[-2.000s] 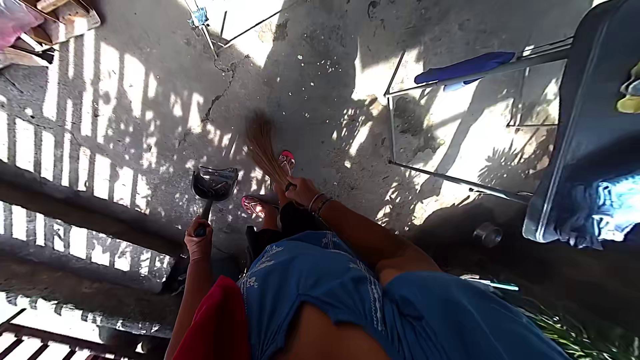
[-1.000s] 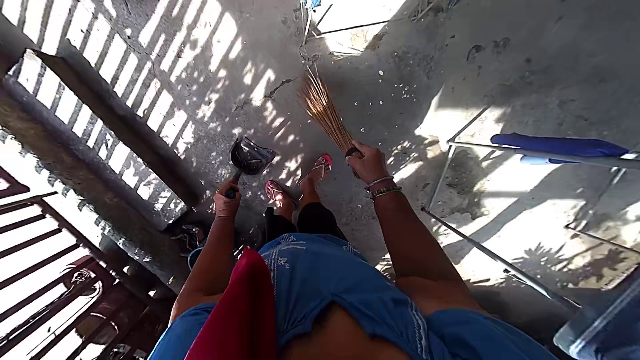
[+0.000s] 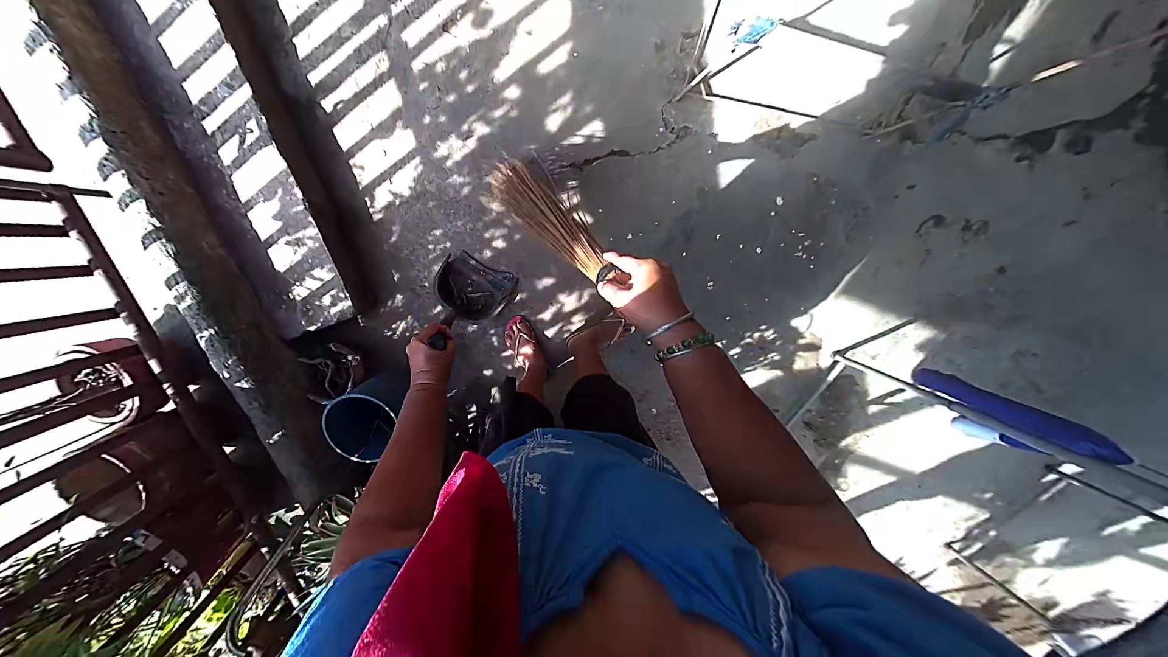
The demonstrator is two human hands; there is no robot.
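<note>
My left hand (image 3: 431, 354) is closed round the handle of a black dustpan (image 3: 474, 286), whose pan is held out just ahead of my feet, with some debris seemingly inside. A stick broom (image 3: 550, 214) is gripped at its bound end by my right hand (image 3: 643, 290). Its bristles fan out up and to the left, past the dustpan and near a crack in the concrete floor (image 3: 730, 214). Small pale bits lie scattered on the floor to the right of the broom. Whether the bristle tips touch the floor, I cannot tell.
A blue bucket (image 3: 359, 427) stands left of my left forearm. Further left are a concrete ledge (image 3: 196, 210) and a metal gate (image 3: 119, 301). On the right, a blue cloth (image 3: 1022, 415) hangs over a metal frame. Another thin frame (image 3: 762, 103) is at the top. Plants grow at lower left.
The view has swung to the left, bringing the bucket and gate into sight. The broom, low near my feet two seconds ago, is now further out. Both hands have kept their hold.
</note>
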